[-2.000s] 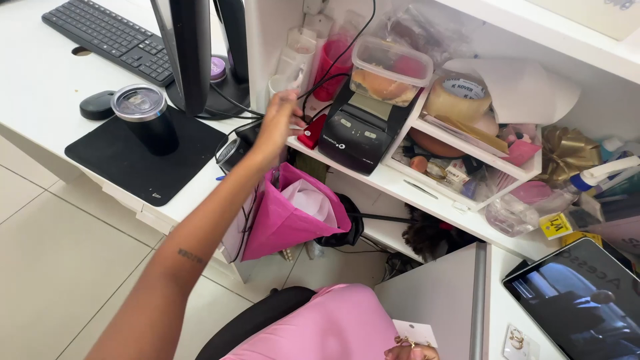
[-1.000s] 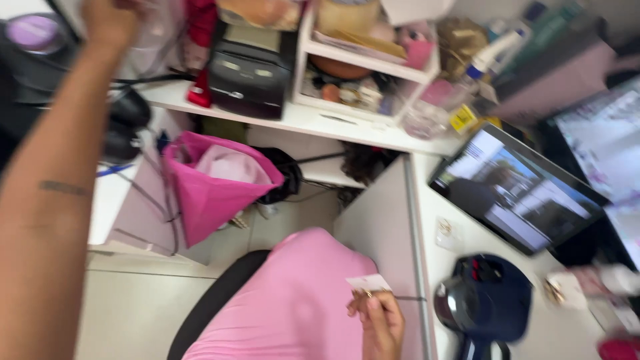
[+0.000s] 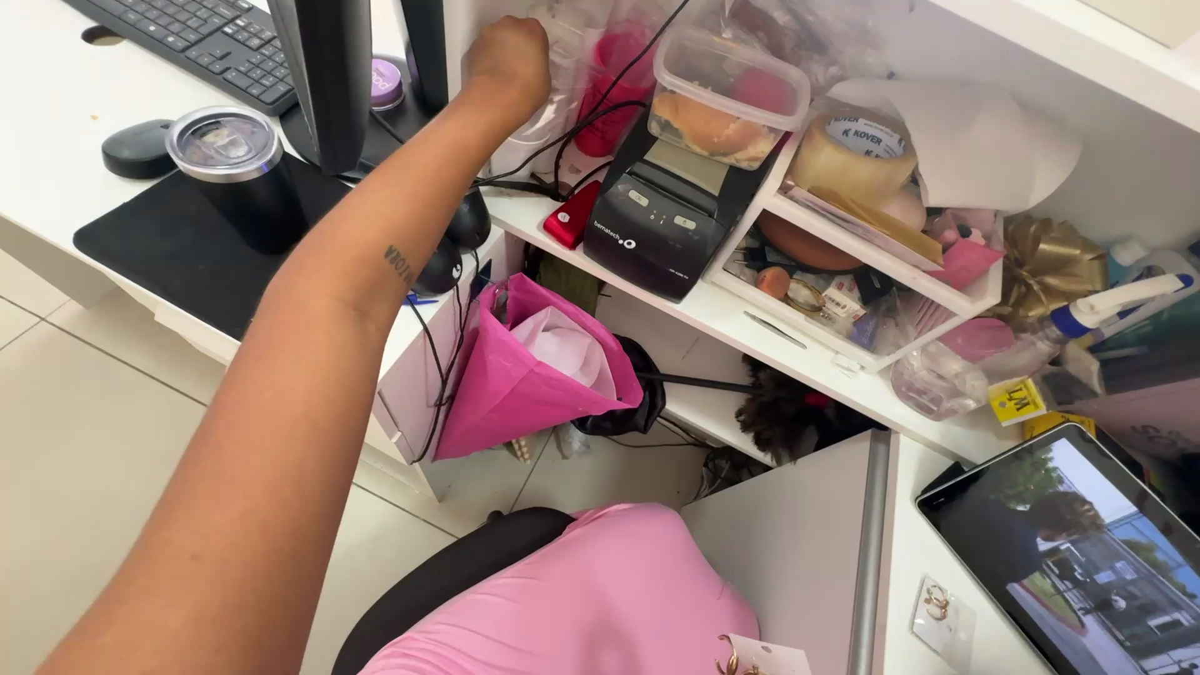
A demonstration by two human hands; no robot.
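My left hand (image 3: pixel 511 70) reaches to the top of the shelf with curled fingers, beside clear plastic containers (image 3: pixel 562 56) and a pink cup (image 3: pixel 609 94). Its fingertips are hidden, so what it holds cannot be told. A card with gold hoop earrings (image 3: pixel 769 658) shows at the bottom edge, above my lap; my right hand is out of frame. Another small bag with gold earrings (image 3: pixel 940 614) lies on the white desk at the lower right, next to a tablet (image 3: pixel 1078 553). A black receipt printer (image 3: pixel 656 220) stands on the shelf under a plastic food box (image 3: pixel 729 103).
A pink bag (image 3: pixel 534 375) stands open below the shelf, near dangling cables. Left of my forearm are a lidded black tumbler (image 3: pixel 230 178), a mouse (image 3: pixel 138 148) and a keyboard (image 3: pixel 211 52). A white organizer (image 3: pixel 881 272) holds packing tape (image 3: pixel 855 155) and small items.
The right hand, seen one second ago with the earring card, has left the frame. My left arm still reaches up to the shelf area. The view has swung left again after turning right.
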